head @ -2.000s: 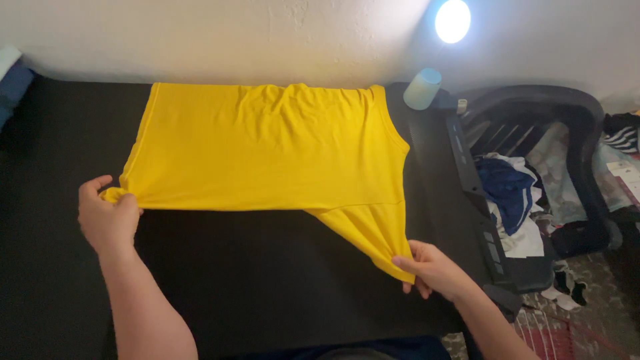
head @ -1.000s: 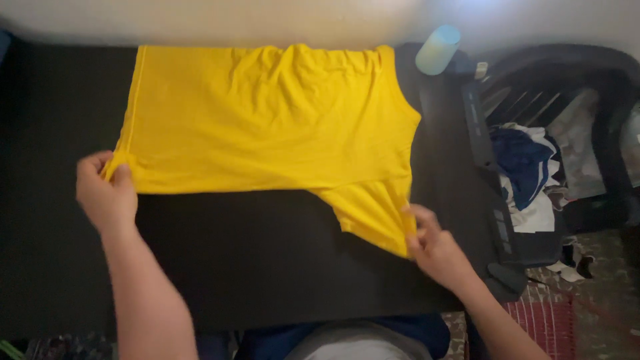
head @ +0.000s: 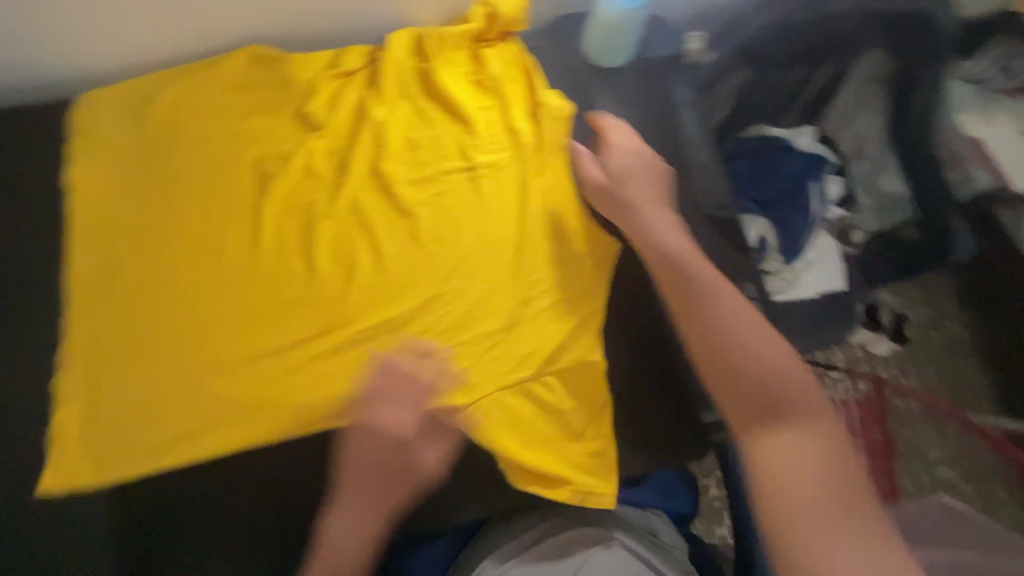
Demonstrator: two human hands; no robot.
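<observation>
A yellow T-shirt [head: 320, 240] lies spread on a black table [head: 200, 512], wrinkled toward its upper right, with one sleeve pointing down toward me and its far top corner bunched. Blurred by motion, my left hand [head: 404, 400] is over the shirt's near edge beside that sleeve; whether it touches the cloth or how its fingers are set cannot be told. My right hand [head: 624, 172] is at the neckline edge on the right, thumb and fingers apart, with no cloth between them.
A pale cylindrical object [head: 614, 32] stands at the back by the wall. Right of the table is a dark-framed container [head: 920, 160] with navy and white clothes [head: 780, 200] in it. A red rack-like thing [head: 876, 432] is at the lower right.
Both hands have let go of the shirt's hem and sleeve. My left hand has moved right, my right hand up to the neckline. The shirt now covers more of the table toward me.
</observation>
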